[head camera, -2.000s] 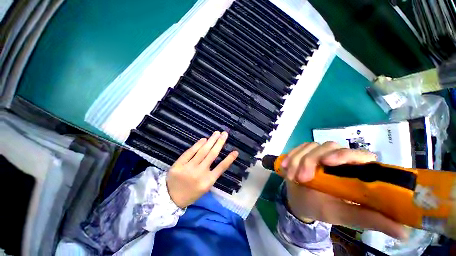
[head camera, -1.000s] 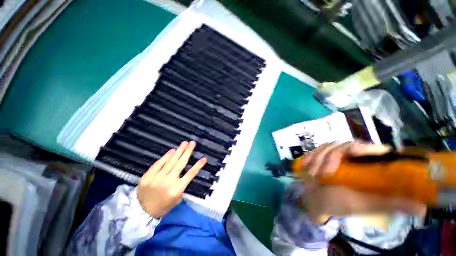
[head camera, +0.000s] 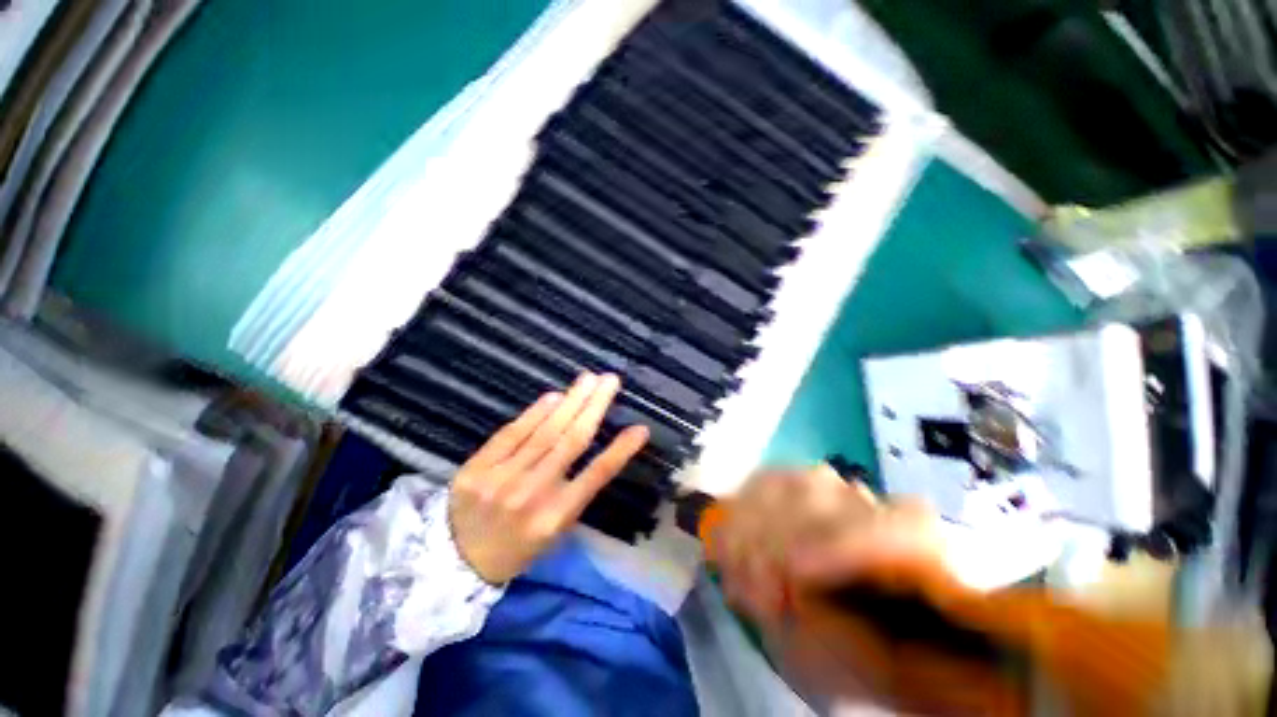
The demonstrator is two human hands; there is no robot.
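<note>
A row of long black plastic strips [head camera: 630, 224] lies side by side on white foam sheets [head camera: 378, 266]. My left hand [head camera: 525, 483] lies flat on the near strips, fingers slightly spread, pressing on them and gripping nothing. My right hand [head camera: 826, 560] is blurred and holds the orange electric screwdriver [head camera: 1008, 644]. The screwdriver's dark nose [head camera: 691, 513] is at the right end of the near strips; whether the bit touches them cannot be told. The screw is not visible.
The white screw feeder [head camera: 917, 455] with a dark mechanism stands right of the strips on the green mat [head camera: 966, 266]. Small loose black parts lie beside it. A clear plastic bag [head camera: 1190, 301] is at the far right. Stacked sheets [head camera: 133, 490] stand at the left.
Since one second ago, the screwdriver and my right hand have moved from over the mat by the feeder back to the strips' right end. The view has shifted; my left hand stays on the strips.
</note>
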